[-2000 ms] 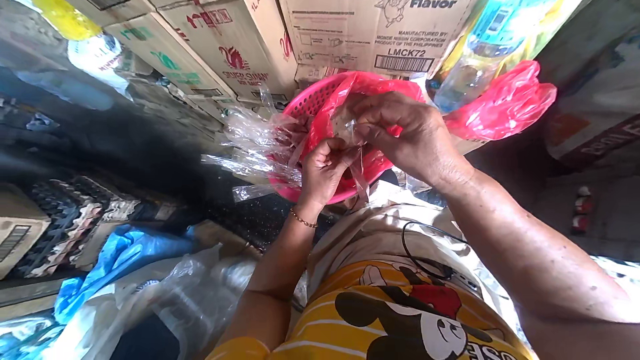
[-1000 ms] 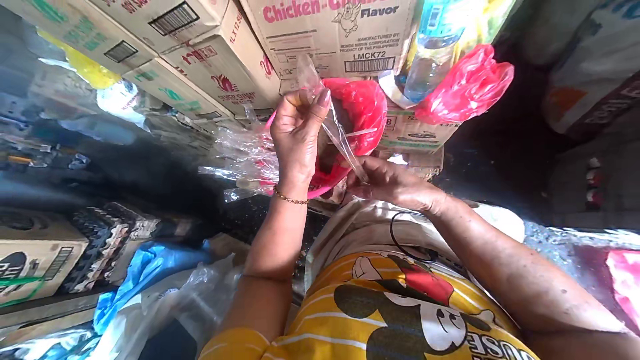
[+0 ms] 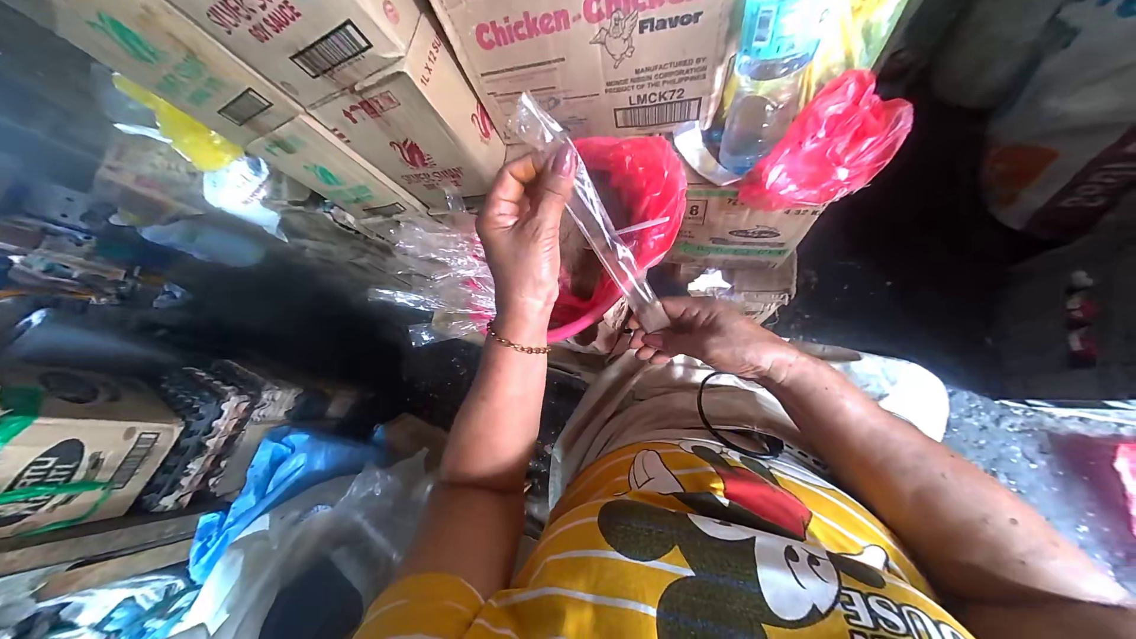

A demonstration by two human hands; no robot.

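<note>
A long, narrow clear plastic bag is stretched diagonally between my hands. My left hand pinches its upper end between thumb and fingertips, palm side showing. At its lower end, my right hand grips the bag, which looks slightly cloudy there. Beneath the bag stands a pink plastic basket lined with a red plastic bag; brown contents show inside, too shaded to name. A thin whitish strip lies across the liner. Several clear plastic bags hang over the basket's left side.
Cardboard boxes stand behind the basket. At the right are a clear plastic bottle and a bunched red plastic bag on a box. Egg trays, a blue plastic bag and another carton lie at lower left.
Two seconds ago both hands were close together over the basket; now they are apart with the clear bag stretched between them. Since one second ago they have hardly moved.
</note>
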